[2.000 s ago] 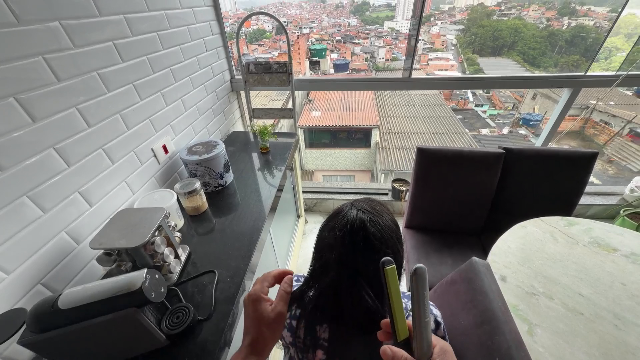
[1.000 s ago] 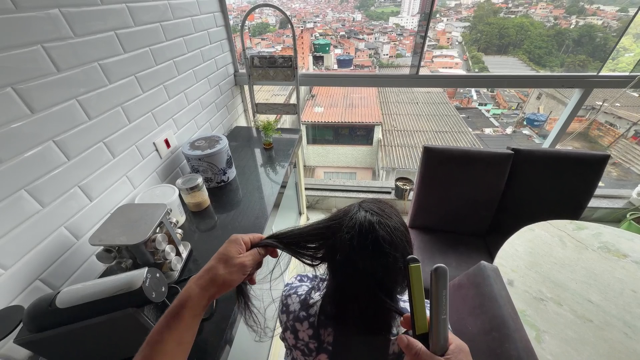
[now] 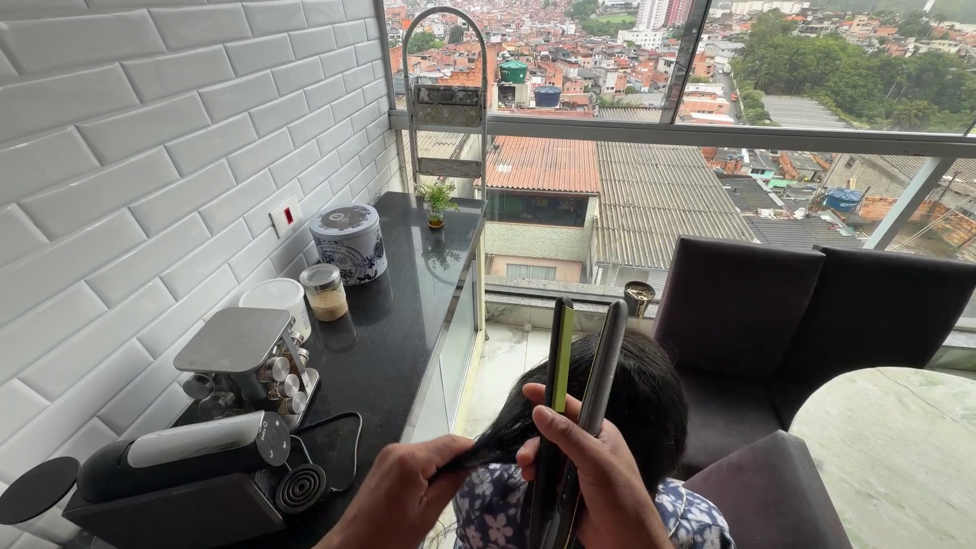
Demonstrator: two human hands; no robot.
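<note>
A person with long dark hair (image 3: 648,389) and a floral top (image 3: 492,507) sits in front of me, facing away. My left hand (image 3: 415,480) grips a gathered lock of that hair, drawn out to the left of the head. In my right hand (image 3: 591,465) is a hair straightener (image 3: 602,366), held upright behind the head. Its two arms stand apart, and a green inner plate shows on the left one. Whether any hair lies between the arms lower down, I cannot tell.
Along the left, a black countertop (image 3: 389,335) holds a coffee machine (image 3: 183,465), a spice rack (image 3: 244,358), a glass jar (image 3: 325,293), a decorated tin (image 3: 349,242) and a small plant (image 3: 436,202). Dark chairs (image 3: 732,313) and a round marble table (image 3: 900,442) stand at right. A stepladder (image 3: 447,107) is by the window.
Two seconds ago my left hand held no hair; one second ago it held a lock out to the left. Now it is nearer the head, and the straightener has moved left beside it.
</note>
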